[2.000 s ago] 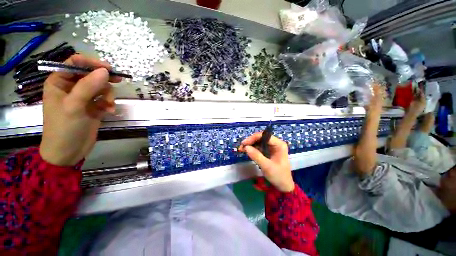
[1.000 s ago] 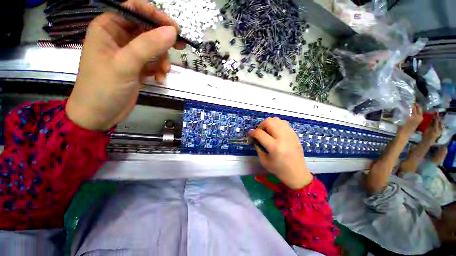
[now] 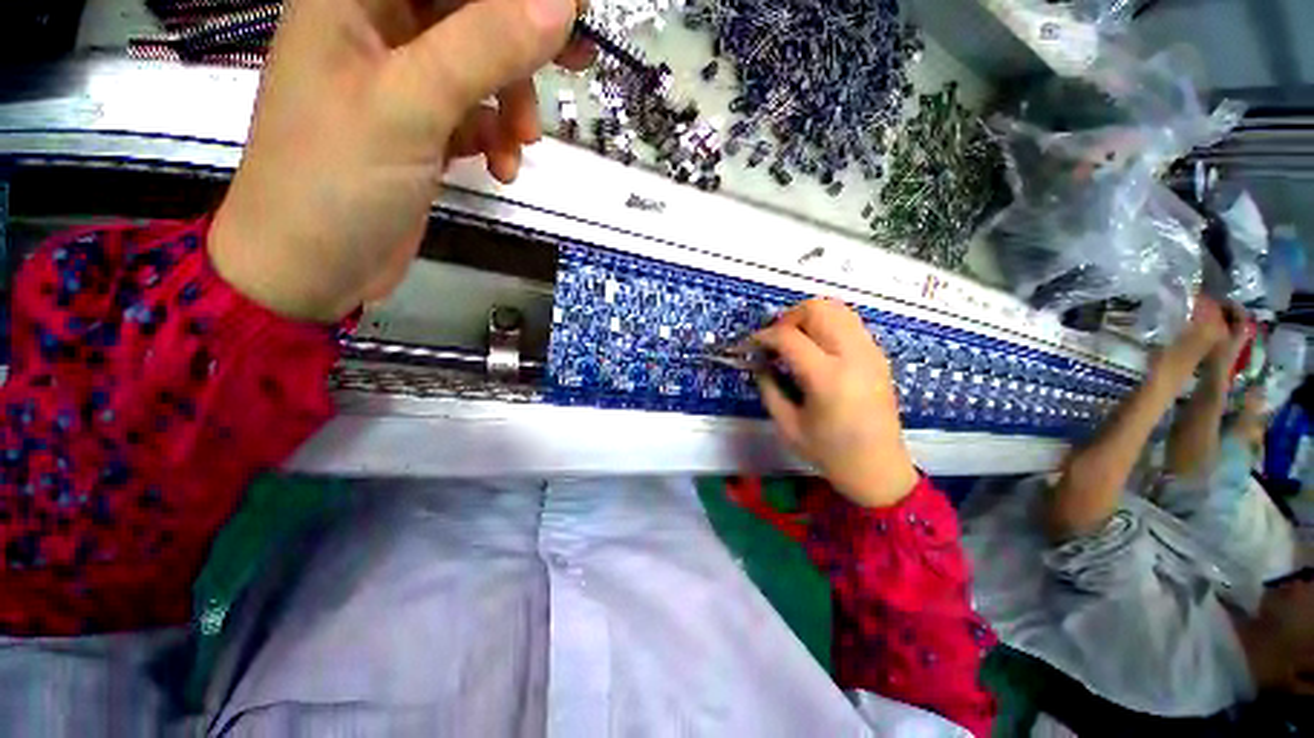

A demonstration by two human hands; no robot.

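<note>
My left hand (image 3: 368, 137) is at the upper left, cut by the top edge. It grips a thin dark rod (image 3: 613, 46) whose end points over the small dark components (image 3: 649, 113). My right hand (image 3: 836, 389) is over the blue circuit boards (image 3: 634, 325), holding slim tweezers (image 3: 738, 355). Their tips are at the board surface. Whether a part is between the tips cannot be told. The boards lie in a long row on the metal rail (image 3: 577, 443).
Beyond the rail lie a dark heap of leaded parts (image 3: 814, 79), a greenish wiry heap (image 3: 937, 173), white parts (image 3: 623, 15) and dark strips (image 3: 216, 26). Clear bags (image 3: 1095, 188) lie at right. Another worker's arm (image 3: 1131, 433) reaches in at right.
The view has shifted, so the boards and heaps sit further right and higher. My right hand has turned its tweezers tips down to the boards. My left hand still holds the rod.
</note>
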